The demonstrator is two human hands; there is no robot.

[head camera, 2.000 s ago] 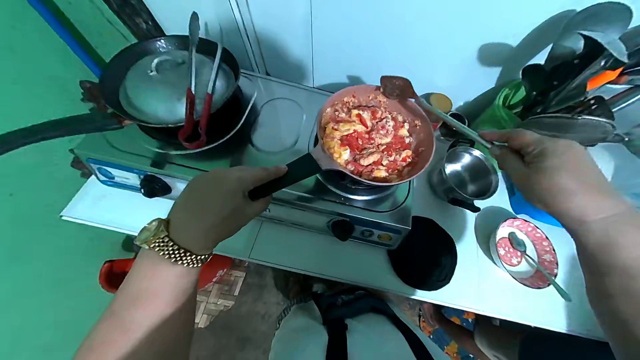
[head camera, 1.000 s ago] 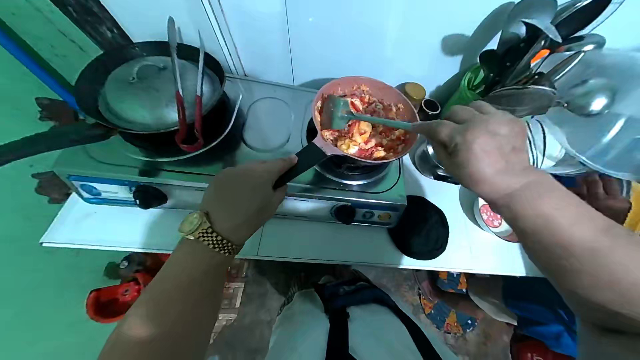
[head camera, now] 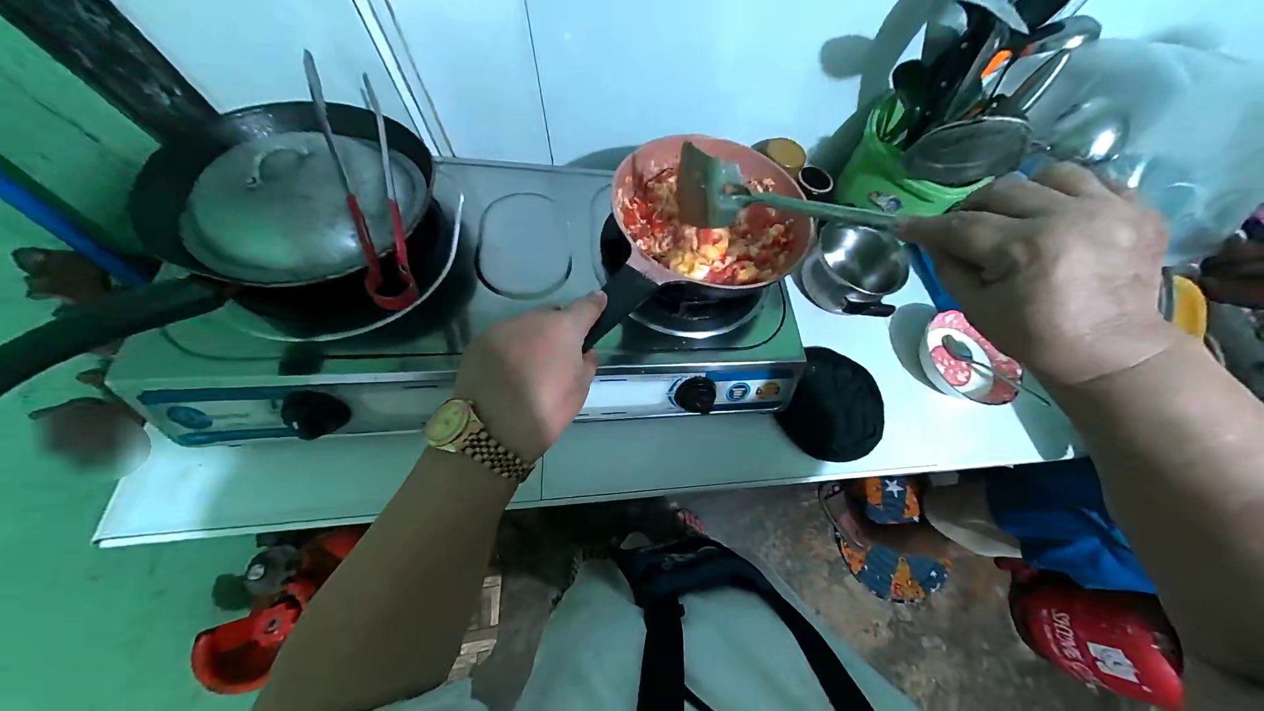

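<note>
My left hand (head camera: 533,375), with a gold watch at the wrist, grips the black handle of a small pink frying pan (head camera: 800,252) over the right burner. A chopped mix of red and yellow food (head camera: 706,255) covers the pan's bottom. My right hand (head camera: 1047,267) holds the long handle of a spatula (head camera: 703,188), whose flat head is over the food, near the pan's far side. Whether the head touches the food I cannot tell. Part of the burner is hidden under the pan.
A large wok (head camera: 148,188) with a metal lid (head camera: 286,212) and red-handled tongs (head camera: 397,286) is on the left burner. Right of the two-burner gas stove (head camera: 523,247) are a metal pot (head camera: 864,262), black cloth (head camera: 834,405), patterned bowl (head camera: 948,370) and green utensil holder (head camera: 889,168). Another person is at right.
The spatula, light with food bits two seconds ago at the pan's upper right edge, has moved left over the food. My left hand has kept its hold on the pan handle.
</note>
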